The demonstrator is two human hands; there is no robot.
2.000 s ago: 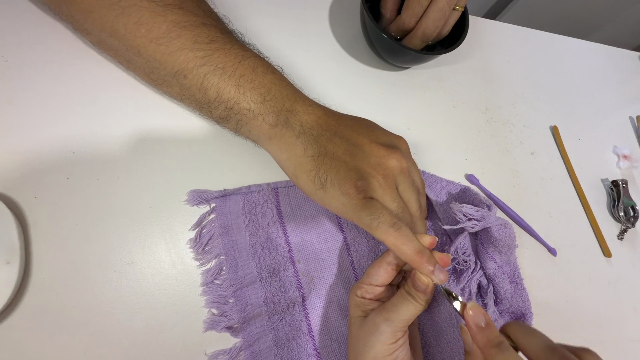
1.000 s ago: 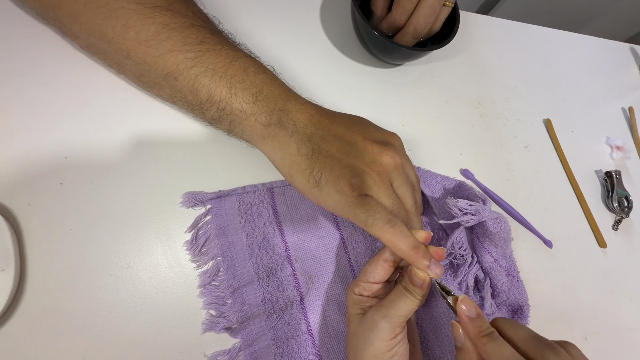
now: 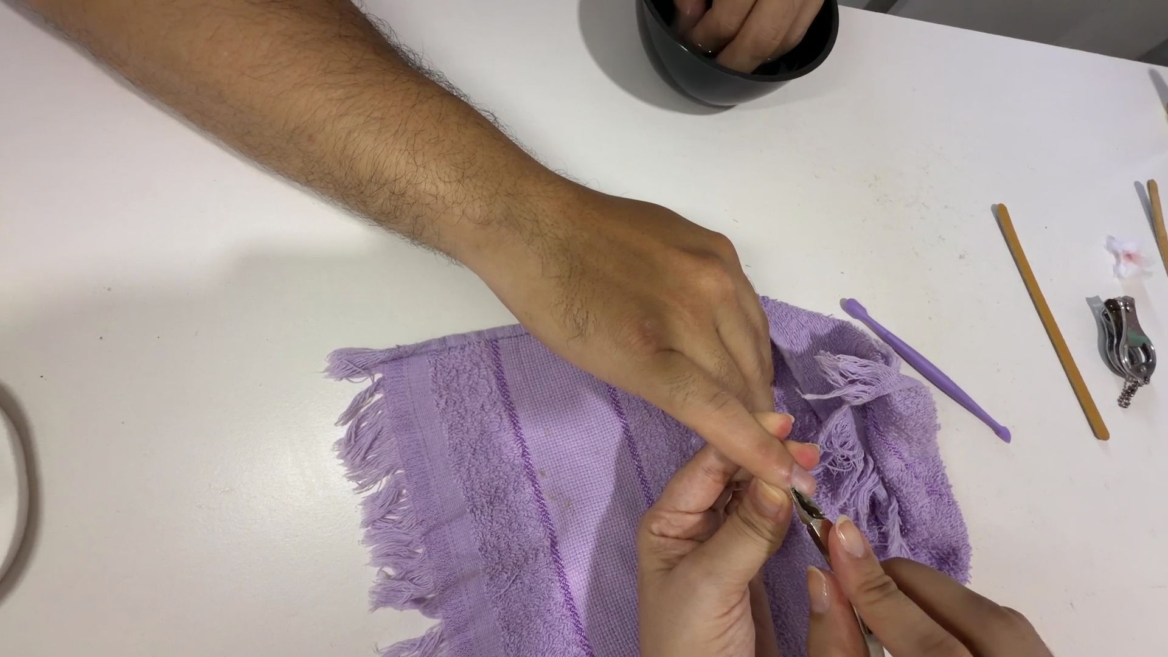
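At the lower middle, my left hand (image 3: 707, 547) grips the fingertip of another person's hand (image 3: 648, 283), which comes in from the upper left over a fringed purple towel (image 3: 575, 438). My right hand (image 3: 899, 593) holds metal cuticle nippers (image 3: 812, 520), their tip at the edge of that finger's nail. Fingers partly hide the handles. The person's other hand (image 3: 753, 32) has its fingers inside a black bowl (image 3: 721, 87) at the top. Folded, bunched towel lies beneath and to the right of the held finger.
A purple plastic cuticle pusher (image 3: 926, 370) lies at the towel's right edge. Further right on the white table (image 3: 182, 365) are a wooden stick (image 3: 1049, 319), a metal nail clipper (image 3: 1129, 347), a pink-stained white scrap (image 3: 1127, 258) and part of another stick (image 3: 1157, 219). A round white rim (image 3: 11, 493) shows at the left edge.
The view has shifted slightly. The nippers and my right hand have made only small movements at the nail; my left hand keeps its hold on the finger.
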